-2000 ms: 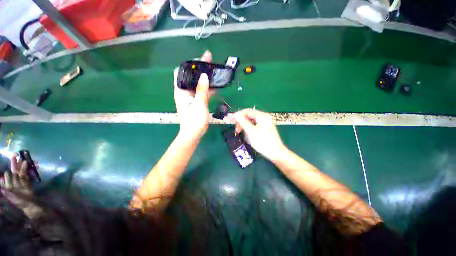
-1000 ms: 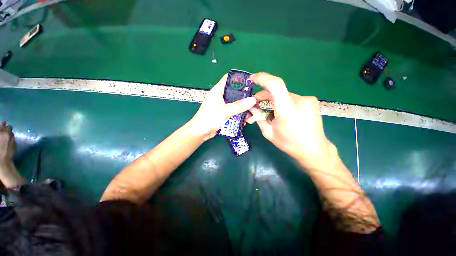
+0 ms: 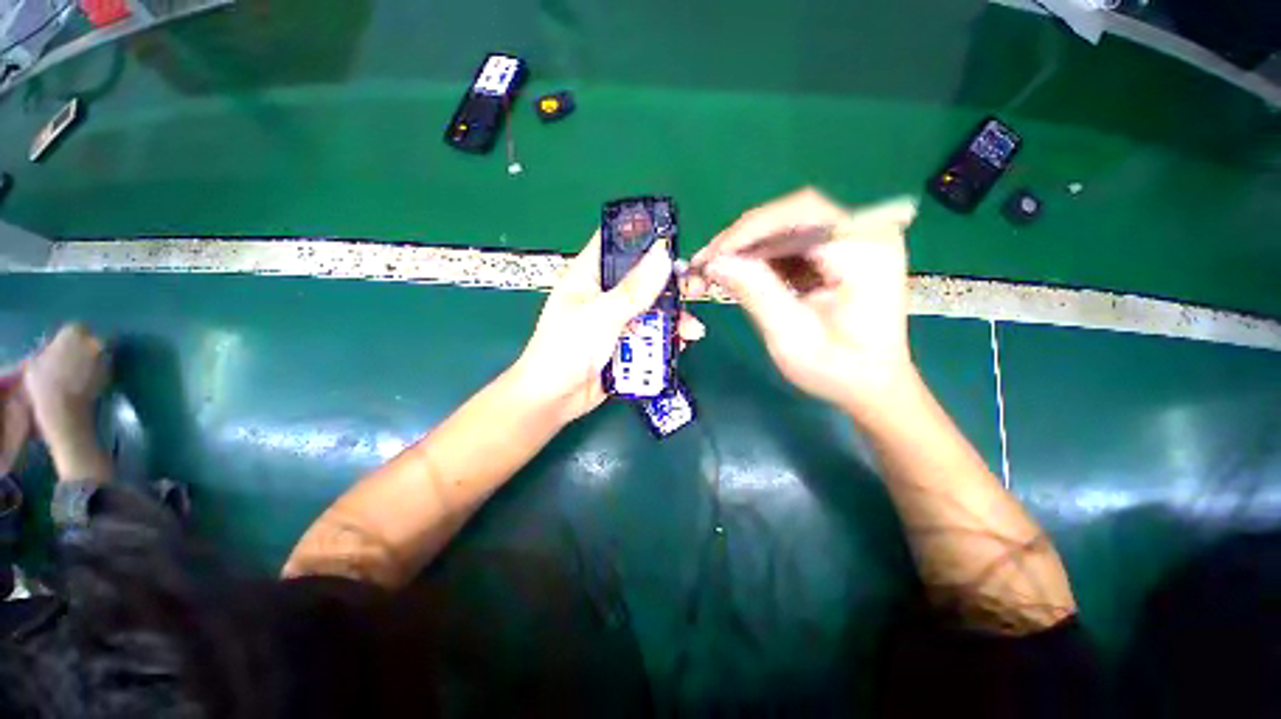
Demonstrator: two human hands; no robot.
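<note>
My left hand (image 3: pixel 573 330) holds a black handset housing (image 3: pixel 639 274) upright over the rail. Its far end shows a dark round recess, its near end a blue-white patterned area. My left thumb lies across its middle. My right hand (image 3: pixel 829 302) is just right of it, fingers closed on a slim tool that looks like tweezers (image 3: pixel 781 242), its tip close to the housing's right edge. The tip is blurred, and I cannot tell if it holds a part. A second housing (image 3: pixel 669 410) lies on the near worktop, partly hidden under the held one.
On the green belt (image 3: pixel 787 127) lie a housing (image 3: pixel 486 106) with a round module (image 3: pixel 555 106) and a white speck (image 3: pixel 514 167), another housing (image 3: pixel 978 165) with a module (image 3: pixel 1023 207), and a pale-faced handset (image 3: pixel 55 128). A speckled rail (image 3: pixel 351 261) crosses. Another person's hand (image 3: pixel 70 368) is at left.
The belt units have shifted left in view. My left hand still holds the housing, now more upright. My right fingers have drawn back slightly from it, and the slim tool now shows between them.
</note>
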